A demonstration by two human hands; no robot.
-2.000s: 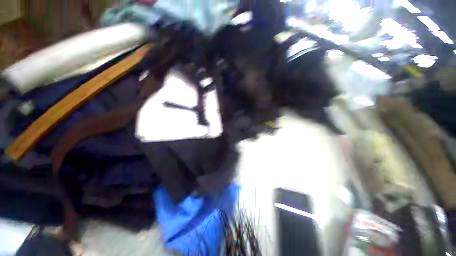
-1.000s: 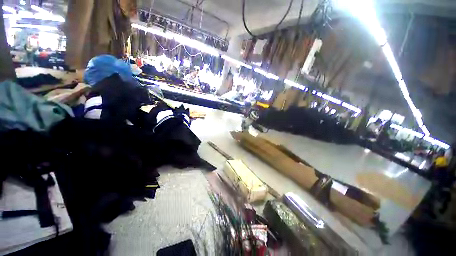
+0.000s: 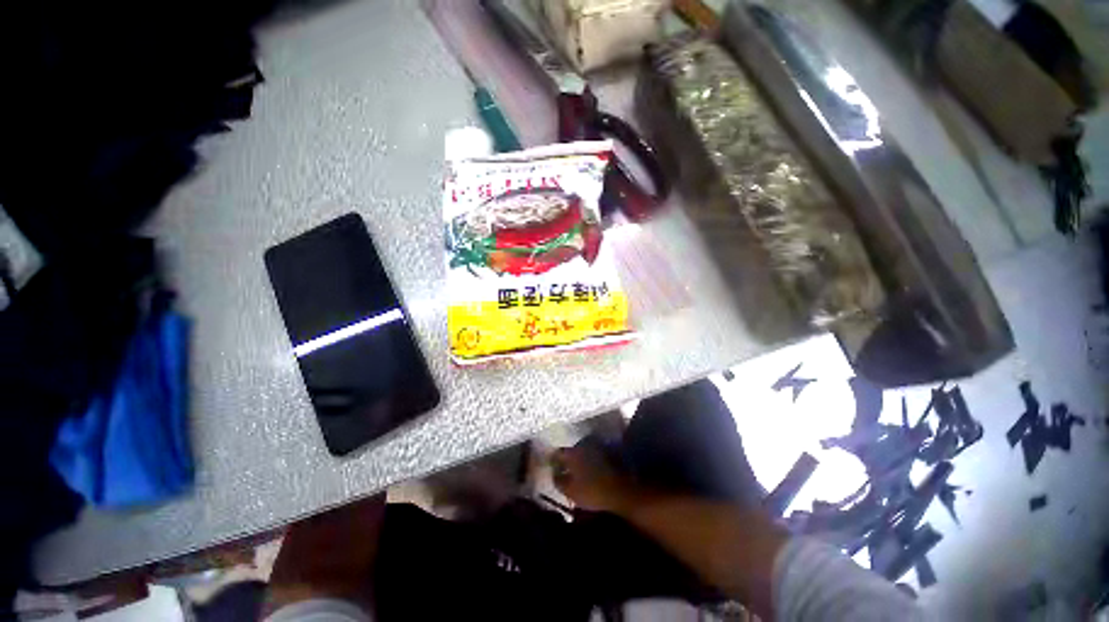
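A black smartphone (image 3: 353, 333) lies on the pale table (image 3: 243, 450) near its front edge, with a white glare line across its screen. A red, white and yellow snack packet (image 3: 535, 258) lies flat to its right. My right hand (image 3: 590, 476) is below the table edge over my dark lap, dim and blurred; its fingers and any hold cannot be made out. My left forearm shows below the table edge at the bottom left, but the left hand itself is hidden or lost in the dark.
Dark red-handled scissors (image 3: 624, 164) and a teal-handled tool (image 3: 494, 118) lie behind the packet. A wrapped speckled bar (image 3: 766, 182) and clear box (image 3: 876, 170) lie right. Black cloth (image 3: 97, 122) and blue cloth (image 3: 134, 413) are left. Black scraps (image 3: 900, 486) cover the floor.
The view has turned from the room down to the table's front edge. The phone and packet now show whole, and my forearms have come into view.
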